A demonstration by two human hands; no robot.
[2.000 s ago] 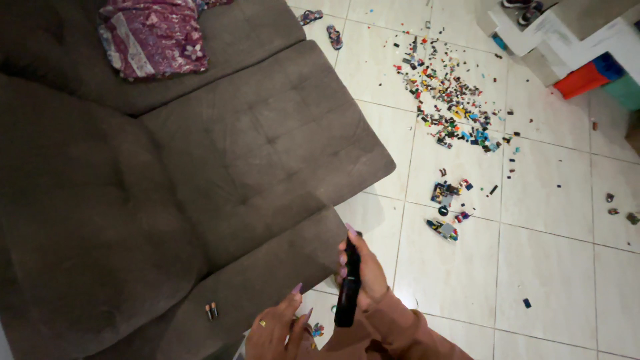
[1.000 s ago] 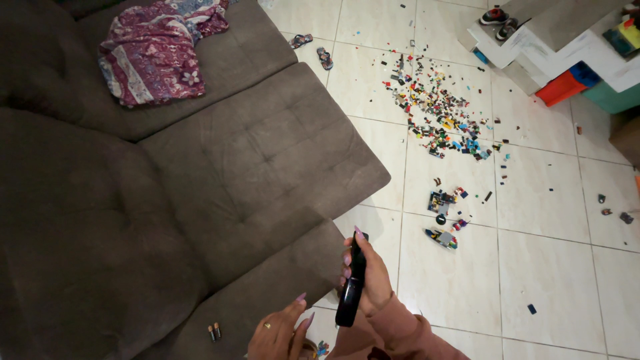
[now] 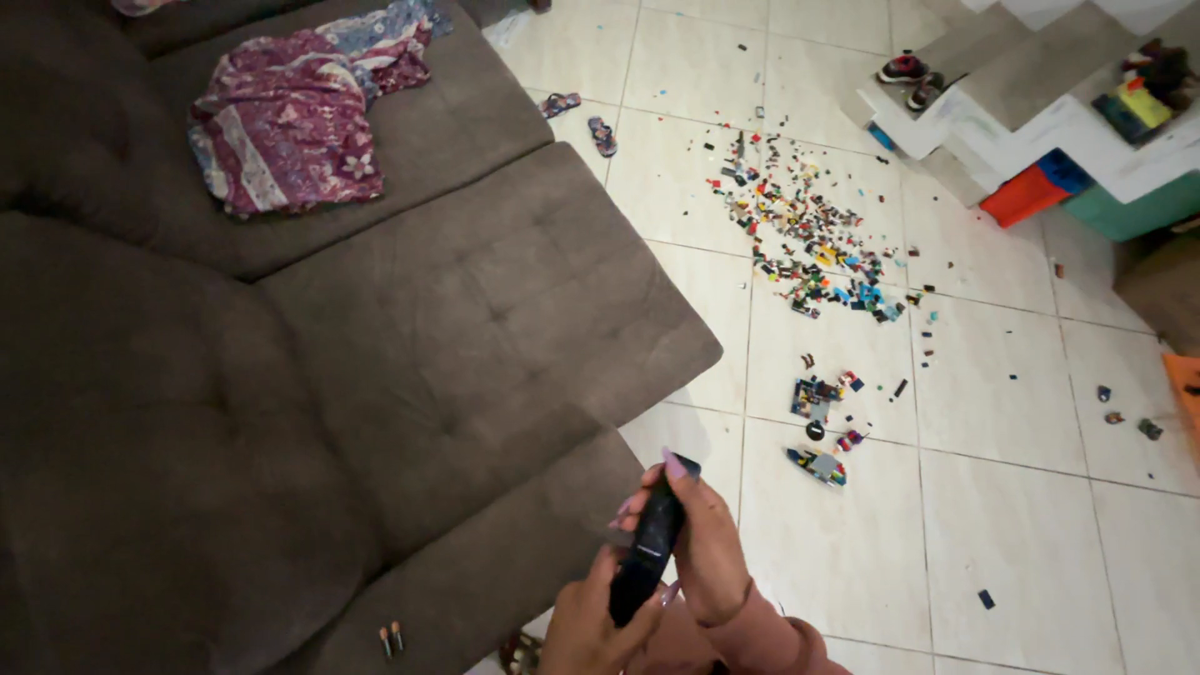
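Note:
A black handheld device (image 3: 650, 553), perhaps a remote control, is tilted between my hands, above the floor by the sofa's edge. My right hand (image 3: 708, 544) grips its upper part, with the thumb near the top end. My left hand (image 3: 600, 609) closes around its lower end from the left. Two small batteries (image 3: 391, 639) lie side by side on the brown sofa (image 3: 487, 281), to the left of my hands.
Many loose toy building bricks (image 3: 816, 234) are scattered over the tiled floor (image 3: 994, 525), with small brick models (image 3: 820, 466) nearer me. A patterned cloth (image 3: 291, 131) lies on the sofa. Flip-flops (image 3: 603, 137) are beside it. Stairs (image 3: 1017, 66) with shoes (image 3: 904, 68) stand at upper right.
My left hand was apart from the black device one and two seconds ago; now it holds the lower end. My right hand has kept its grip.

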